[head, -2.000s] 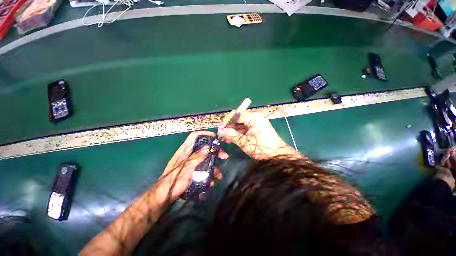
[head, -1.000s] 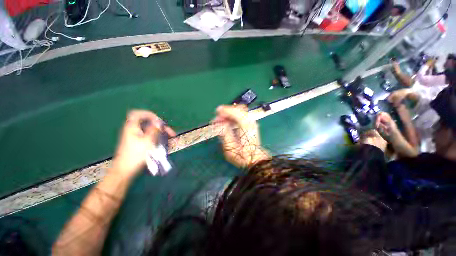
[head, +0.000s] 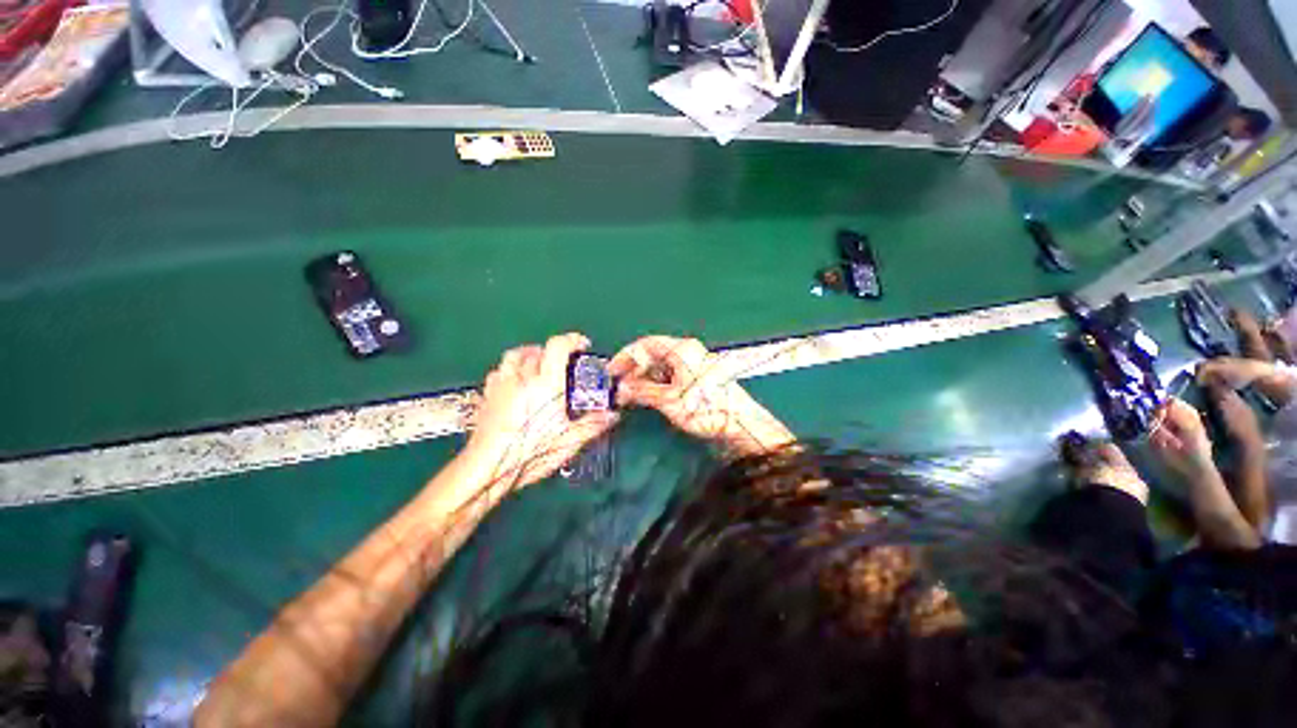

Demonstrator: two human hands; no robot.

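Note:
A phone unit point(head: 590, 386) with its keypad side up is in my left hand point(head: 534, 405), over the bench just in front of the metal edge strip. My right hand point(head: 686, 387) is close against the right side of this phone, with a small dark round piece point(head: 659, 373) between its fingers. Fingers hide part of the phone and of the round piece. No pen-like tool shows in either hand.
Black phones lie on the green belt at left point(head: 356, 304) and right point(head: 859, 266), the right one beside a small module point(head: 829, 279). A gold phone point(head: 505, 147) lies near the far edge. Another black phone point(head: 95, 605) is at lower left. Another person's hands point(head: 1195, 441) work at right.
The earlier phone has left my left hand, and a black phone now lies on the belt at left. The phone near the strip has been picked up. My hands have come together; the white tool is gone.

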